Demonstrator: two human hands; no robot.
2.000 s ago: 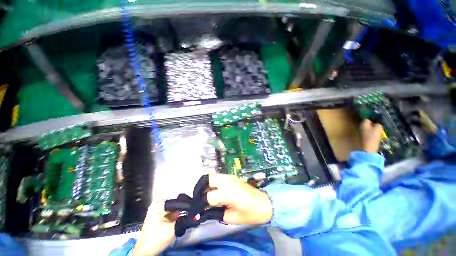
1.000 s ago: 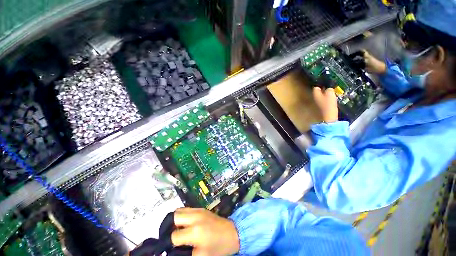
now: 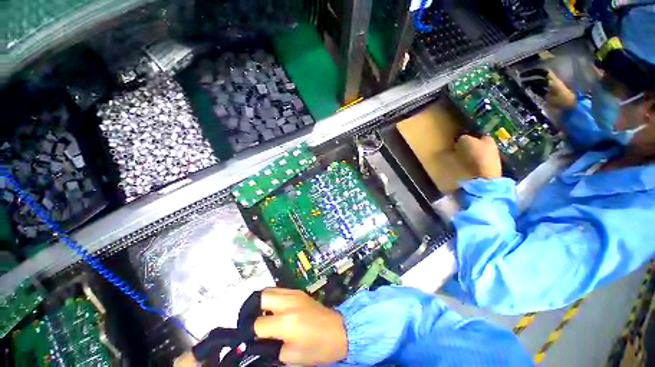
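My right hand (image 3: 305,327) is at the bottom centre, its fingers bent, with black covers on the fingertips. My left hand (image 3: 208,348) is mostly cut off by the bottom edge; black-covered fingertips and a little skin show. The black fingertips of both hands meet or overlap, and I cannot tell whether anything is between them. A small white and red spot shows among the black. A green circuit board (image 3: 327,215) lies in its black carrier just beyond my right hand, with a green edge strip (image 3: 274,174) at its far side.
Crinkled clear film (image 3: 208,265) lies on a metal plate left of the board. Bins of silver-white components (image 3: 154,136) and dark grey blocks (image 3: 251,100) stand above the rail. A blue coiled cord (image 3: 90,259) crosses the left. A neighbour in blue works at right beside a brown sheet (image 3: 431,143).
The view has turned towards the right since the oldest frame. My left hand has mostly left the picture. My hands keep their black fingertips together. The neighbour's near hand has shifted slightly.
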